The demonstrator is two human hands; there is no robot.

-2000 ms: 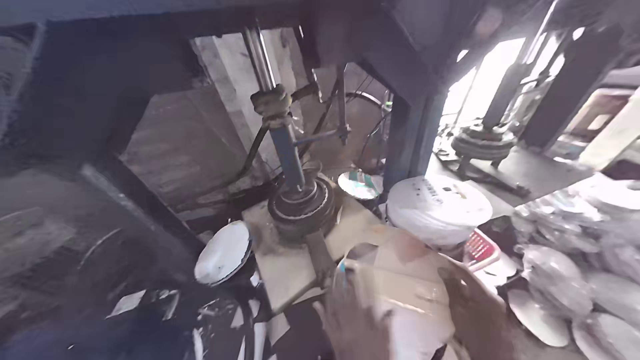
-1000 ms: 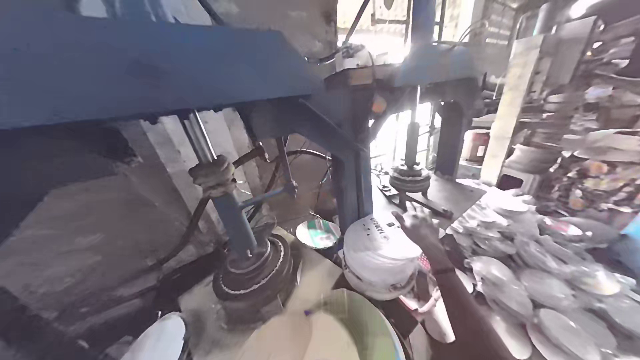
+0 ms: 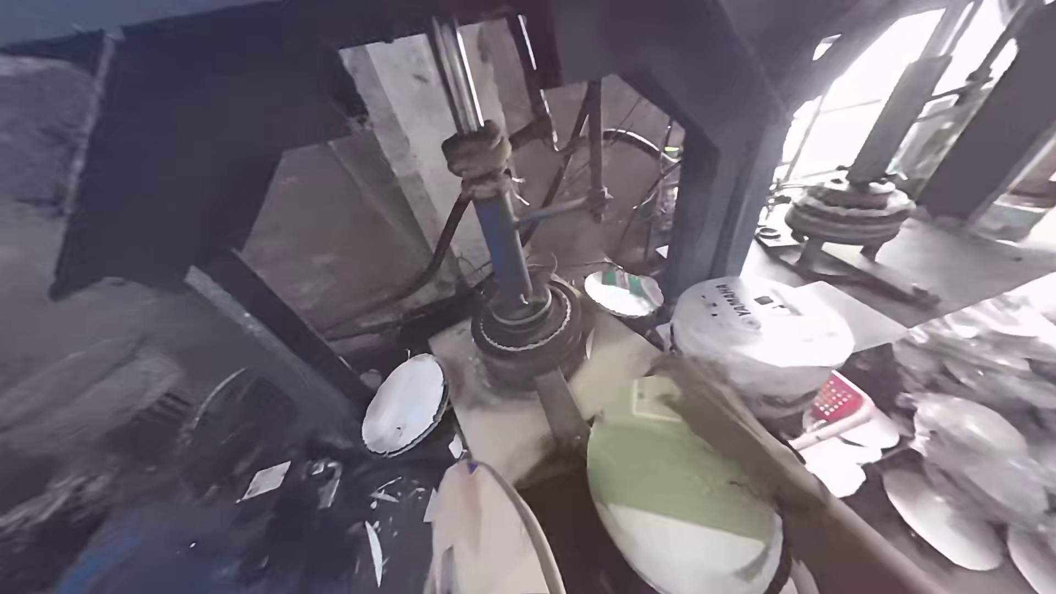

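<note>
My right hand [image 3: 705, 400] is blurred, reaching in from the lower right above the upper right edge of a green and white round sheet [image 3: 681, 495]. Its fingertips overlap a small pale square piece [image 3: 656, 398]; whether they grip it cannot be told. My left hand cannot be made out. A pale round disc [image 3: 487, 528] stands tilted at the bottom centre, left of the green sheet. Beyond them, a press with a steel rod and blue shaft [image 3: 502, 239] meets a round ribbed metal die [image 3: 528, 330] on a flat board [image 3: 487, 429].
A stack of round white pieces with Yamaha print [image 3: 763, 322] stands right of the die, beside a red perforated basket [image 3: 837, 400]. Plastic-wrapped discs [image 3: 973, 445] lie at the far right. A white disc [image 3: 406, 404] leans left; a patterned bowl-like piece [image 3: 624, 291] lies behind. Dark frame posts [image 3: 718, 198] surround the press.
My right hand has moved from the white stack back to the green and white sheet. The pale disc that overlapped the green one now stands apart to its left. The view has shifted.
</note>
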